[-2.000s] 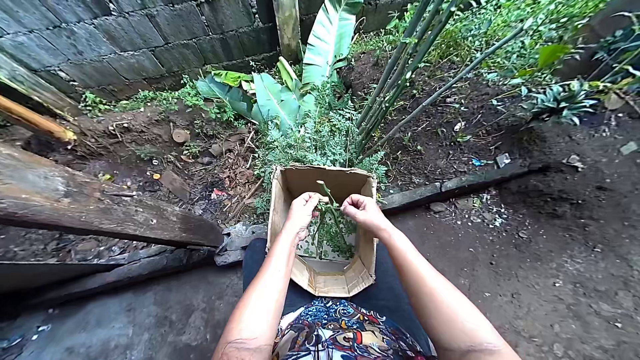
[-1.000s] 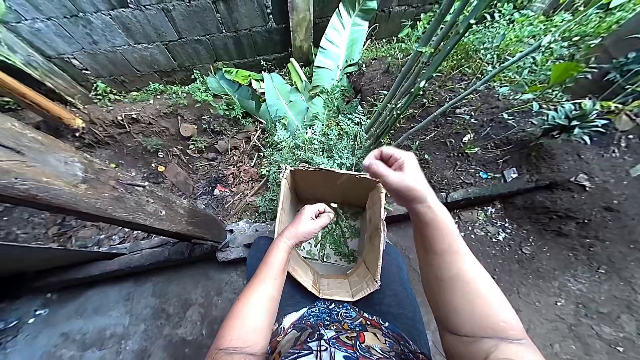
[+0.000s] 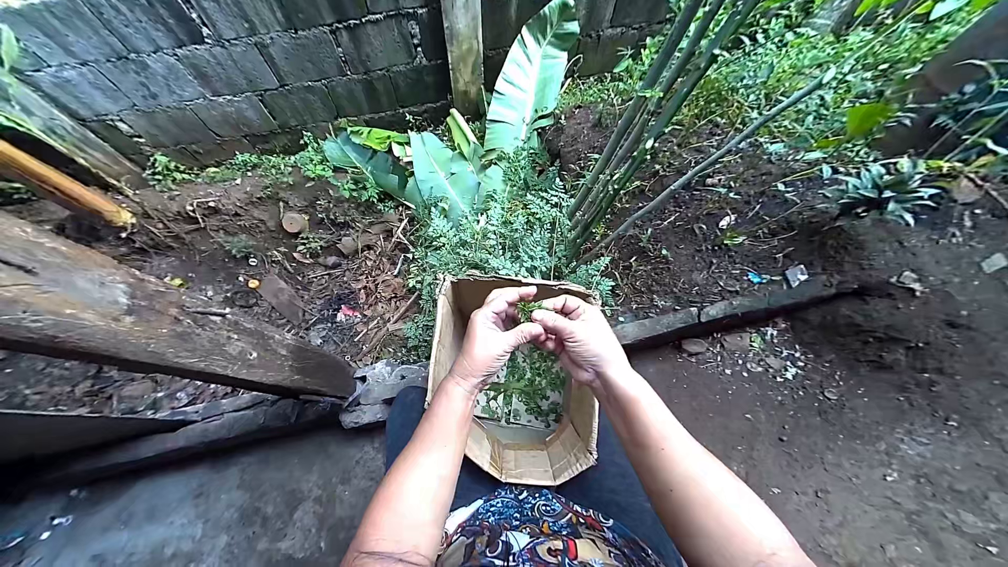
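A cardboard box point(image 3: 529, 465) rests on my lap, with green leafy sprigs point(image 3: 535, 386) lying inside it. Above the box my left hand point(image 3: 500, 331) and my right hand point(image 3: 579, 335) come together, fingertips nearly touching. Between them they pinch a small green sprig point(image 3: 528, 309). The lower end of the sprig is hidden by my fingers.
Feathery green foliage point(image 3: 488, 244) grows right behind the box, with banana leaves point(image 3: 445, 173) and a concrete block wall point(image 3: 236, 71) beyond. A thick wooden beam point(image 3: 157, 315) slants in from the left. Green stems point(image 3: 646, 118) rise at the right, behind a low curb point(image 3: 732, 309).
One second ago my right hand was raised apart, to the right of the box; it is back beside my left hand over the box, at a sprig.
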